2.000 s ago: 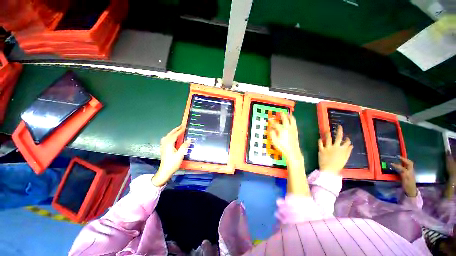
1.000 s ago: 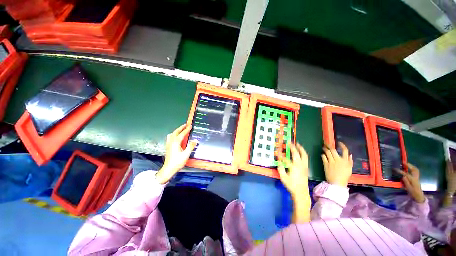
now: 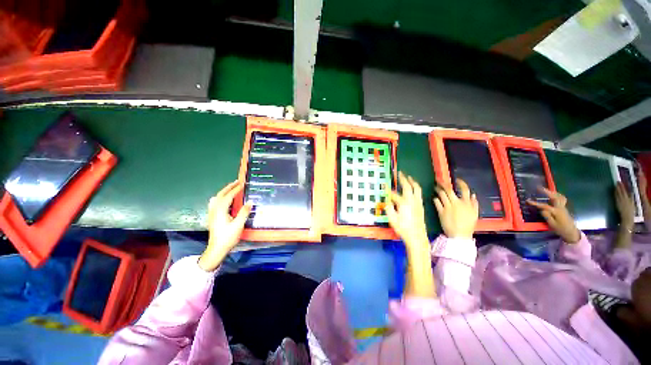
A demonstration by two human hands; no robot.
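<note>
Two tablets in orange foam trays lie side by side. The left tablet (image 3: 278, 182) shows a dark test menu list with rows of small text. The right tablet (image 3: 364, 182) shows a green and white touch test grid with orange patches near its right edge. My left hand (image 3: 227, 219) holds the left foam tray (image 3: 284, 234) at its lower left edge, thumb over the rim. My right hand (image 3: 408, 212) is empty, fingers apart, fingertips at the lower right edge of the grid; exact contact is unclear.
At left, a tablet (image 3: 50, 171) lies tilted across its tray. A lower tray stack (image 3: 100, 285) sits below the belt edge, and stacked foam trays (image 3: 78, 68) stand behind. At right, a neighbour's hands (image 3: 458, 210) work on two more tablets. A pale post (image 3: 305, 57) rises behind.
The right hand has moved from the grid's middle to its lower right edge. Orange squares there have mostly turned green or white. The left hand stays at its tray. The whole view has shifted.
</note>
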